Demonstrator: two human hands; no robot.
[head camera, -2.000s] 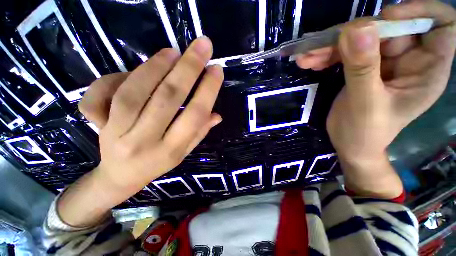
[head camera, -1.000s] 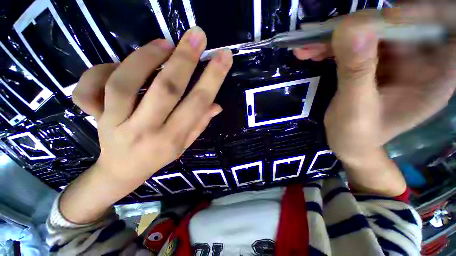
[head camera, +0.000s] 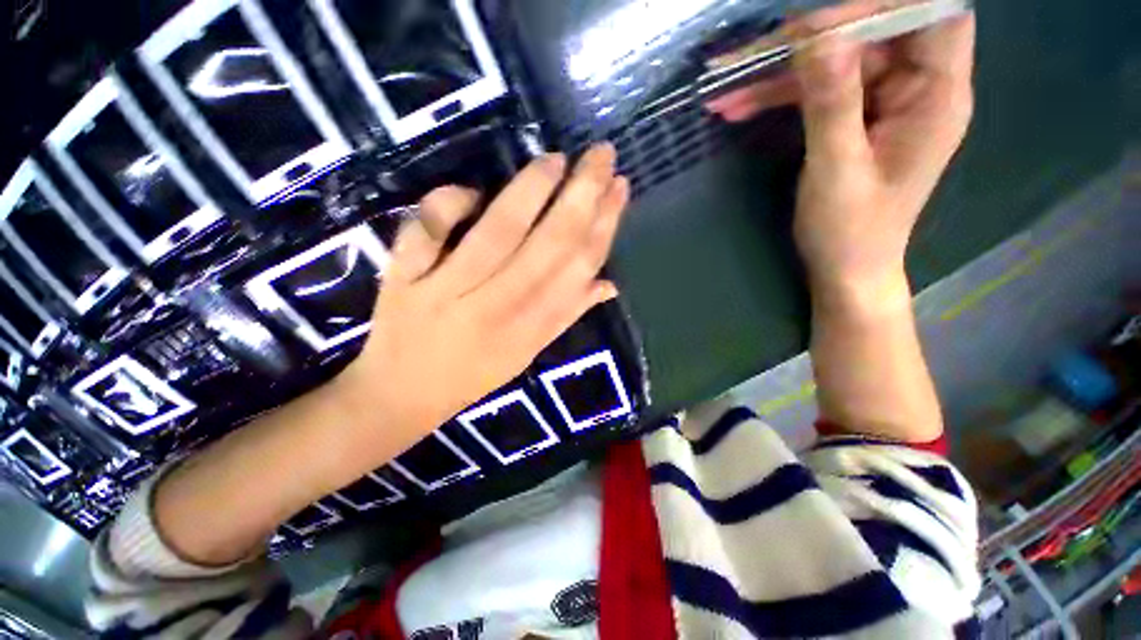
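Observation:
My right hand (head camera: 863, 163) holds slim silver tweezers (head camera: 876, 25) like a pen at the upper right. Their tip points left over a clear, shiny carrier sheet (head camera: 669, 140) with rows of small dark marks. My left hand (head camera: 501, 281) lies palm down with its fingertips at the sheet's left edge, beside the right edge of the glossy black tray (head camera: 501, 338). White-bordered panels (head camera: 425, 113) with dark centres lie in the tray. Whether a piece is at the tweezer tip cannot be told.
The dark green-grey bench (head camera: 713, 275) lies right of the tray. Smaller white frames (head camera: 586, 390) line the tray's near edge. Beyond the bench at the lower right are the floor with a yellow line (head camera: 1001, 278) and a rack with red and green items (head camera: 1089, 506).
The view has shifted right, so the tray sits further left. The tweezers have moved from the panel in the tray to the carrier sheet, and my left hand has moved to the tray's right edge.

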